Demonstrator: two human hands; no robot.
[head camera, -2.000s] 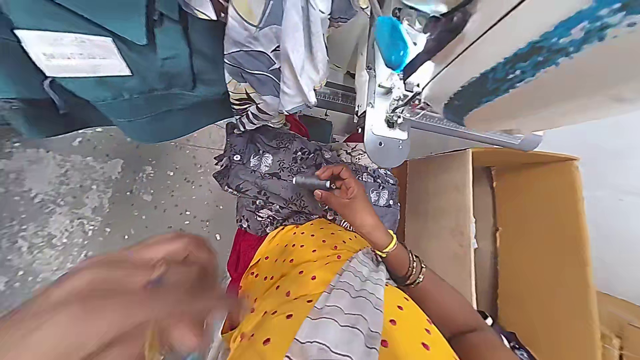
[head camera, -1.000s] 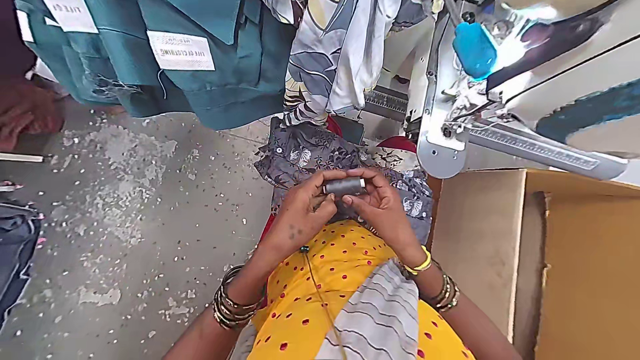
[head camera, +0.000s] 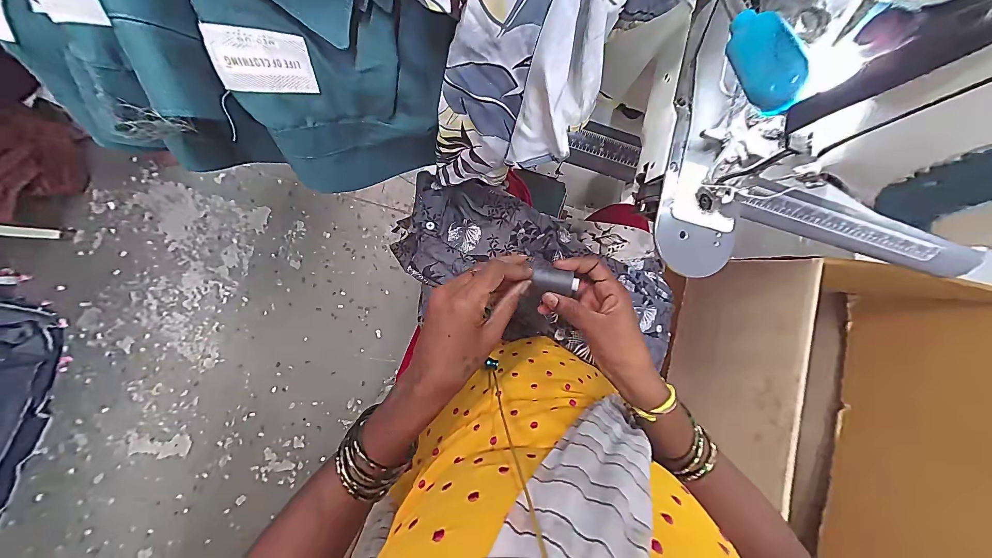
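Note:
A small spool of dark grey thread (head camera: 553, 280) lies sideways between my hands, its white end to the right. My right hand (head camera: 606, 310) grips that end between thumb and fingers. The fingertips of my left hand (head camera: 467, 325) meet at the spool's left end; whether they grip the spool or its thread cannot be told. Beneath both hands, a dark grey printed garment (head camera: 488, 221) rests over my lap, above yellow dotted cloth (head camera: 480, 465).
A button sewing machine (head camera: 697, 232) with a lit head and a blue part stands at the upper right. Below it is an open cardboard box (head camera: 744, 372). Teal garments (head camera: 349, 132) and a patterned cloth (head camera: 484, 85) hang at the top. Dark fabric (head camera: 23, 380) lies at the left.
Two seconds ago my right hand held the spool alone while my left was blurred at the lower left. My left hand has since come to the spool. The view has shifted.

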